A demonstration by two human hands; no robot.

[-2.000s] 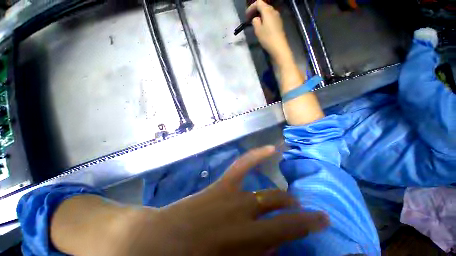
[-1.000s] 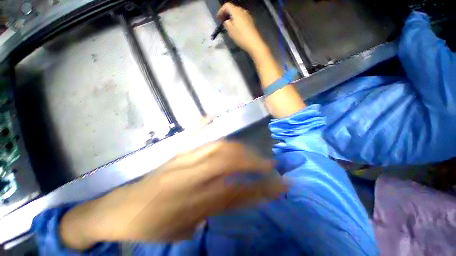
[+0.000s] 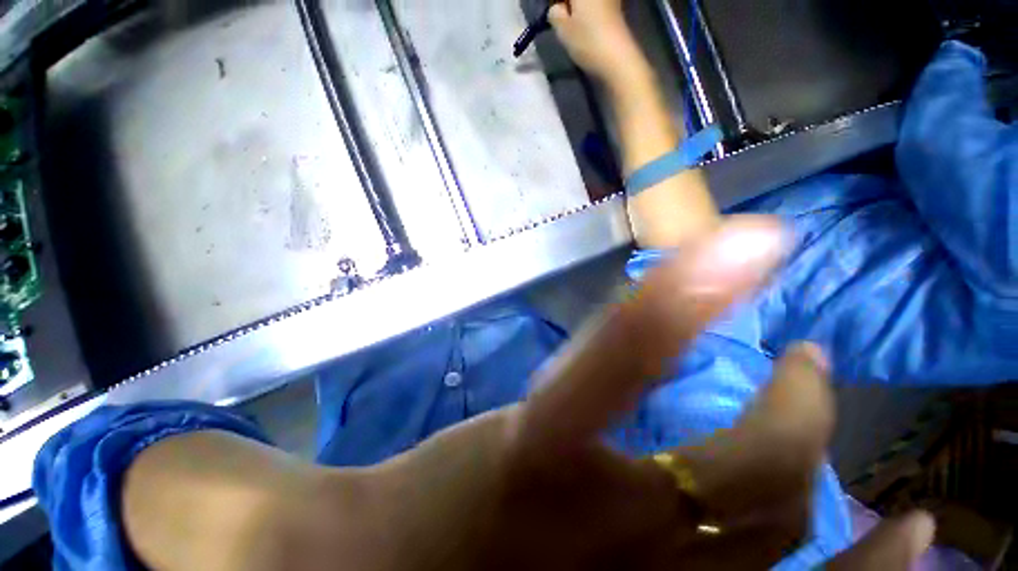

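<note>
My right hand (image 3: pixel 594 31) is over the conveyor at the top of the picture, cut by the top edge. It holds a slim black pen-like tool (image 3: pixel 532 36), tip pointing down and left. A blue strap (image 3: pixel 676 161) is round my right wrist. My left hand (image 3: pixel 670 435) is large, blurred and close to the camera at the bottom, fingers apart, with a gold-coloured ring. It holds nothing that shows. A green circuit board (image 3: pixel 16 240) in a black carrier (image 3: pixel 54 312) is cut off by the left edge.
A silver rail (image 3: pixel 296 349) with a toothed chain crosses the view. Paired cross bars (image 3: pixel 430 128) span a bare metal plate (image 3: pixel 223 167). More bars (image 3: pixel 690 67) stand right of my right hand. Another person's blue sleeve (image 3: pixel 954 167) is at the right.
My left hand has swung up and right, and its fingers have spread. My right hand, still with the black tool, sits slightly higher and further right. The whole view has shifted with the camera.
</note>
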